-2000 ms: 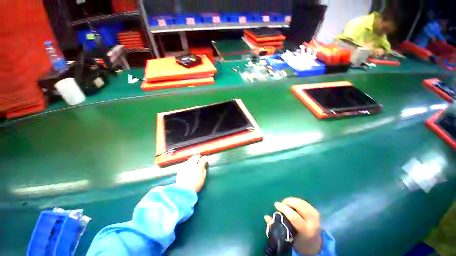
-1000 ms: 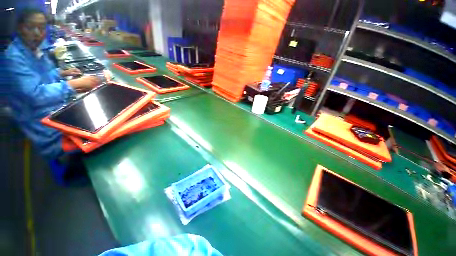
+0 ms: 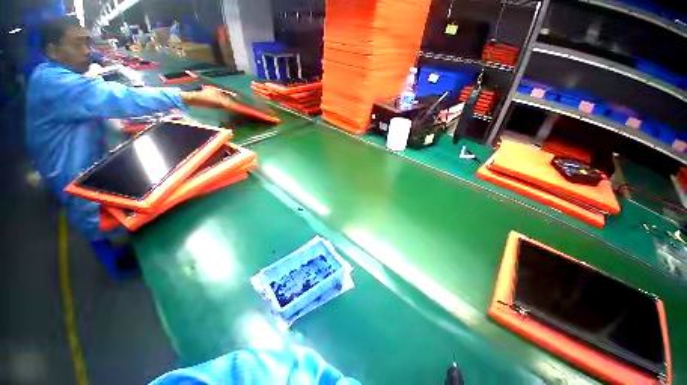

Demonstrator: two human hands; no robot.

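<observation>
A display panel (image 3: 584,304) lies in its orange foam tray (image 3: 503,289) on the green bench at the right. A blue screw bin (image 3: 304,280) full of dark specks stands on a clear plastic bag in front of me. My light-blue sleeve shows at the bottom edge, but neither my left hand nor my right hand is in the picture. The dark tip of the screwdriver (image 3: 453,373) pokes up at the bottom edge; whatever holds it is cut off.
Stacked panels in orange trays (image 3: 151,162) lie at the left beside a person in blue (image 3: 90,113), whose arm reaches over another tray. A tall orange foam stack (image 3: 369,68), a white roll (image 3: 398,134), a bottle (image 3: 409,89) and orange pads (image 3: 546,177) stand at the back.
My view has swung left from the panels to the screw bin, and both hands have left the picture. The person at the left has stretched an arm out and tilted a tray. The screwdriver tip has reappeared.
</observation>
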